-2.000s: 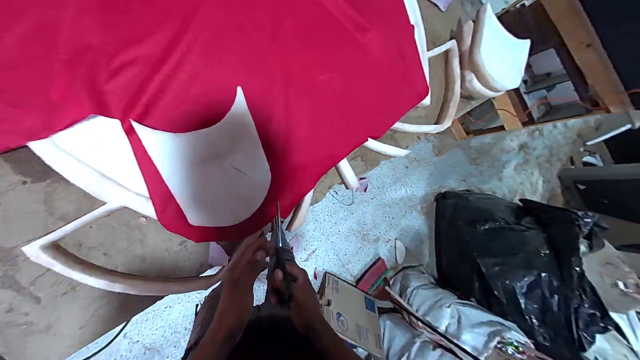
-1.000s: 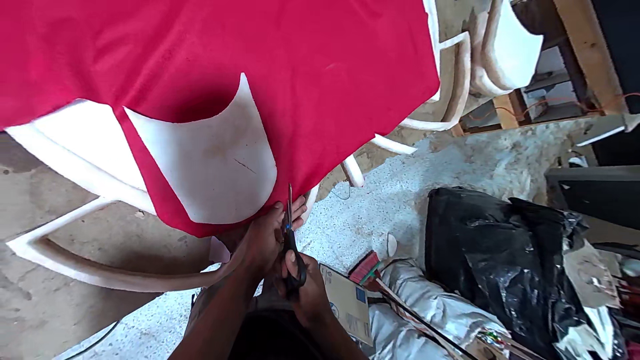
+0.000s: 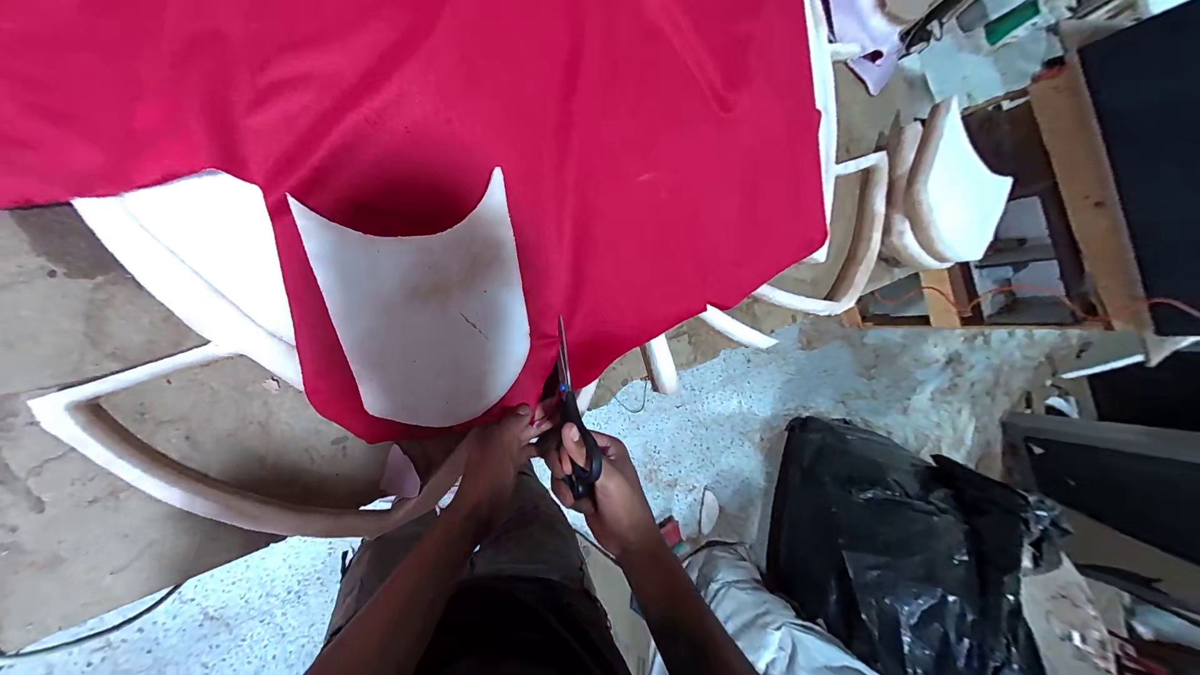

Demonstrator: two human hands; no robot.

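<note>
Black-handled scissors (image 3: 580,441) are in my right hand (image 3: 600,487), their blades pointing up the view at the lower edge of a large red fabric sheet (image 3: 656,187). Beside the blades the fabric has a slit. My left hand (image 3: 506,441) pinches the fabric edge just left of the scissors, below a white curved panel (image 3: 431,319) that lies on the red fabric. The panel has a concave top edge and a rounded bottom. Some fingertips of my left hand are hidden by the fabric and my right hand.
White foam-like curved frames (image 3: 234,506) stick out from under the fabric at left and right. Curved white pieces (image 3: 956,197) stand at the upper right. A black plastic bag (image 3: 891,553) lies on the floor at the right, near a wooden frame (image 3: 1087,178).
Both hands and the scissors have moved up along the fabric edge, to the right of the white panel. A slit now shows in the red fabric at the blades.
</note>
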